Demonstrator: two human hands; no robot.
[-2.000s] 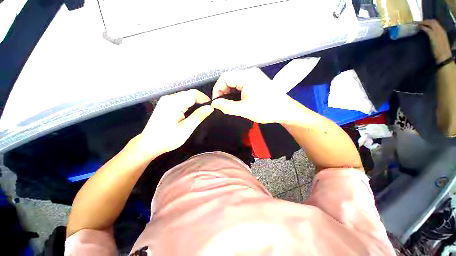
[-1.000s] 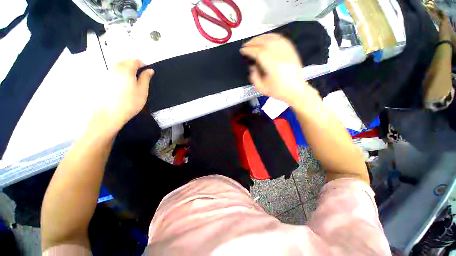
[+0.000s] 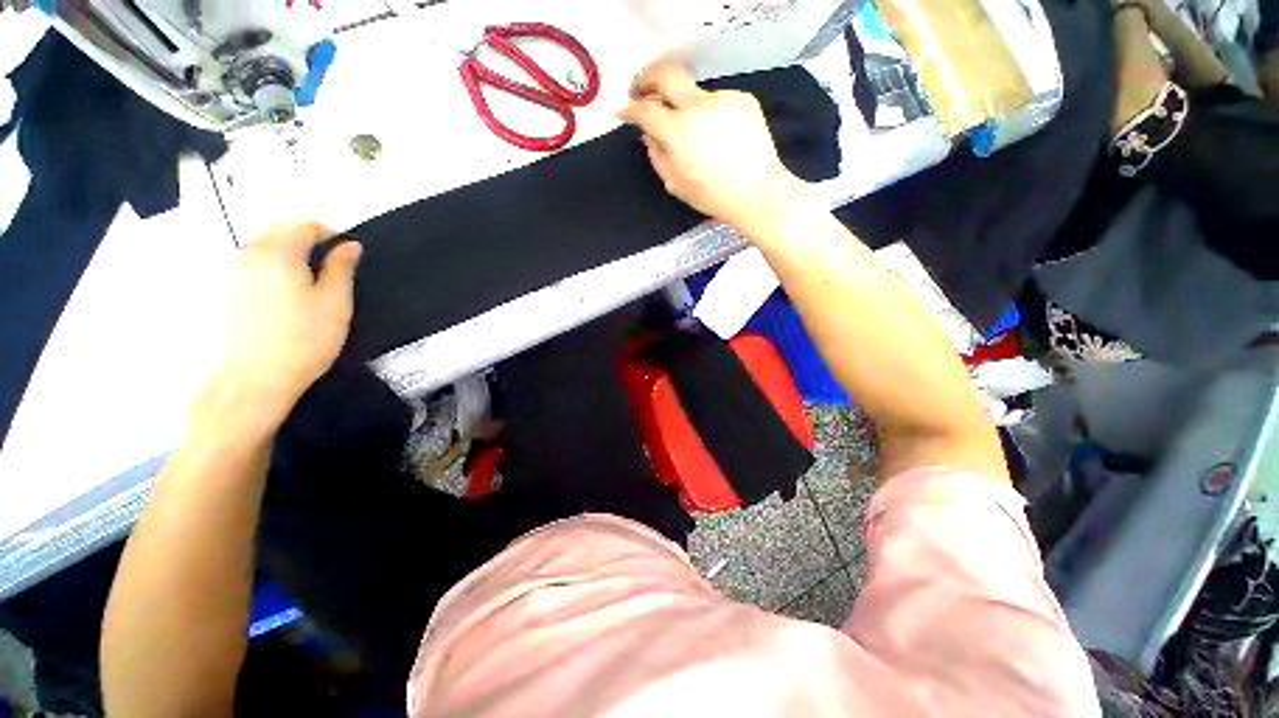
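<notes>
A black fabric strip [image 3: 519,232] lies flat along the front edge of the white table, its right end bunched. My left hand [image 3: 288,316] grips the strip's left end between thumb and fingers. My right hand [image 3: 701,147] is on the strip's upper edge towards its right part; its fingertips are bent close together, and whether they pinch the fabric is unclear. Scissors with red loop handles [image 3: 530,87] lie on the table behind the strip, left of my right hand.
The sewing machine [image 3: 260,84] stands at the back left. Black fabric [image 3: 70,183] lies at the far left. A red stool [image 3: 765,372] below bears a short black piece [image 3: 729,421]. A blue bin [image 3: 821,344] is under the table. Another person's patterned sleeve [image 3: 1153,129] shows at right.
Two seconds ago my hands were together at the table edge on dark material. They are now apart along the strip on the table. In the last second my right hand moved up and left.
</notes>
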